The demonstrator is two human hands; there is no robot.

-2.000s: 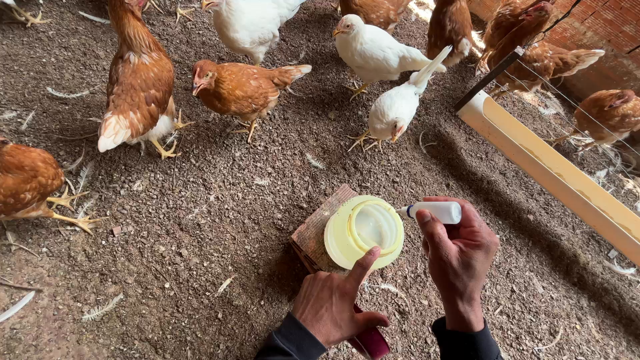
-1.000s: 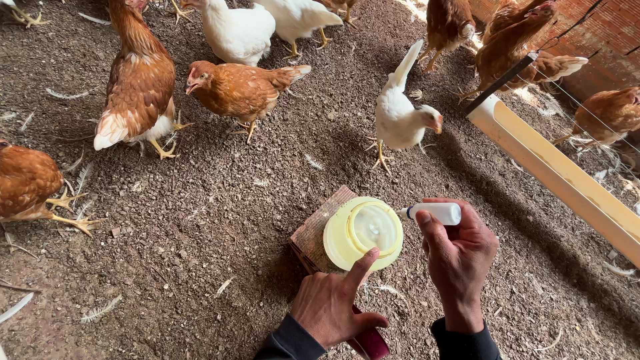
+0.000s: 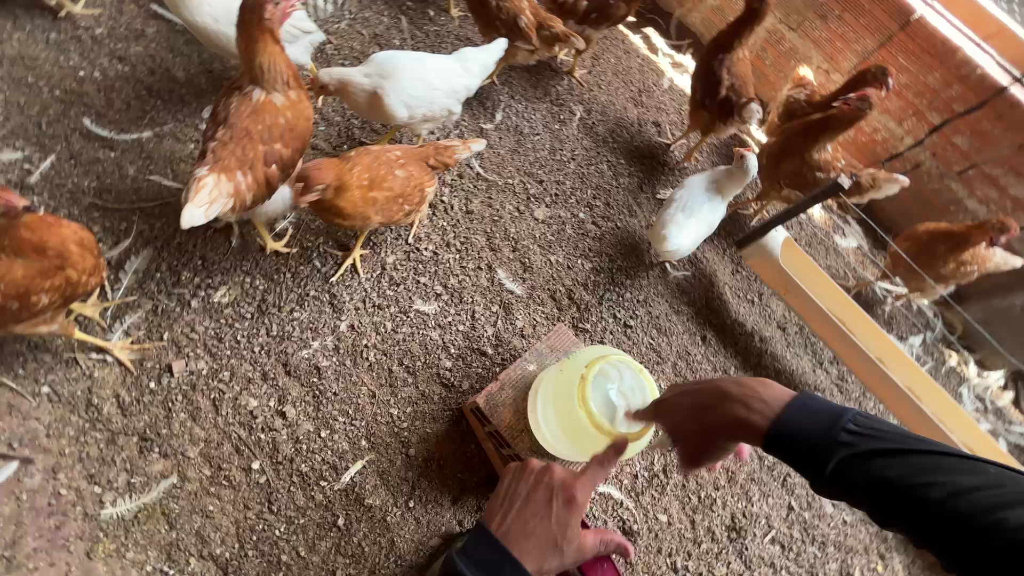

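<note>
A translucent yellow plastic container (image 3: 552, 408) with a round raised rim and a whitish, wet-looking inside stands on a hollow clay brick (image 3: 516, 384). My left hand (image 3: 556, 512) comes from below, thumb and index finger apart, the index fingertip at the container's near rim. Over the right side of the rim, my right hand (image 3: 708, 416) is turned palm down, one finger pointing at the whitish inside; motion blurs it. Its other fingers are curled and mostly hidden, so whether they hold the small white bottle cannot be told. A dark red object (image 3: 596, 556) shows partly beneath my left hand.
Brown hens (image 3: 256, 136) and white hens (image 3: 416, 88) stand about on the litter floor, one white hen (image 3: 696, 212) beside the end of a long yellowish trough (image 3: 864, 336). Thin wires run near the trough. A red brick wall (image 3: 936, 104) rises at the upper right.
My right hand has moved left and turned over the container; the white bottle seen in it before no longer shows. White hens have shifted about. The view has shifted.
</note>
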